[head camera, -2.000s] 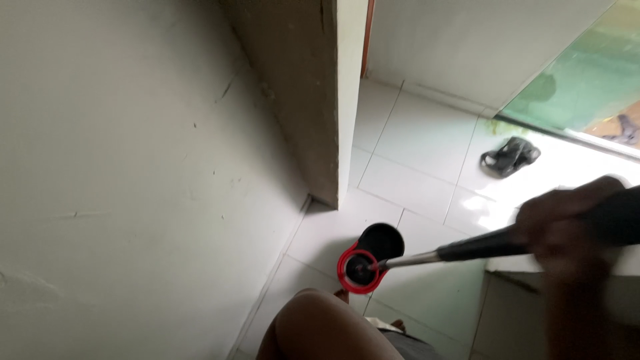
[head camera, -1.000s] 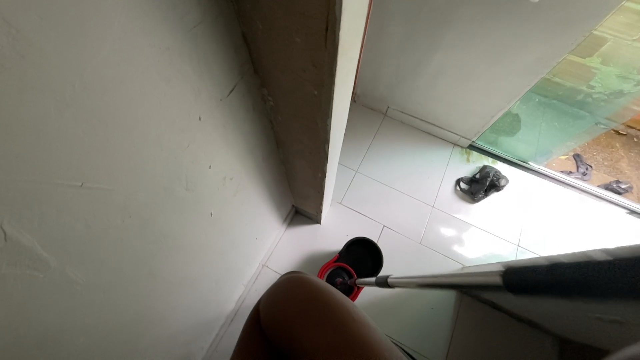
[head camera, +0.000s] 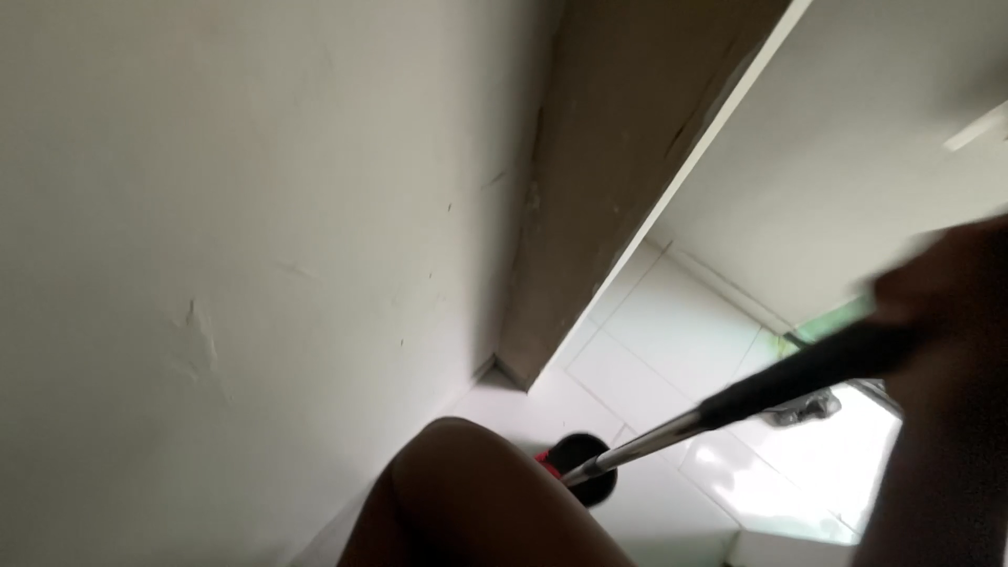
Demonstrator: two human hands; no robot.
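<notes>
My right hand (head camera: 941,287), dark and blurred at the right edge, is closed around the black grip of a metal pole (head camera: 657,441). The pole slants down to the left, its lower end over a round black container with a red part (head camera: 587,465), possibly a mop bucket, on the floor. My bare knee (head camera: 472,488) hides much of the container and the pole's foot. My left hand is out of view.
A white wall (head camera: 236,236) fills the left. A wall end or pillar (head camera: 606,157) juts out above the white tiled floor (head camera: 638,354). A black sandal (head camera: 803,409) lies beyond the pole, near green-tinted glass (head camera: 835,315).
The pole's grip end has risen in view and now slants more steeply. My right hand, on the grip two seconds ago and not clearly seen one second ago, shows again. The view has tilted.
</notes>
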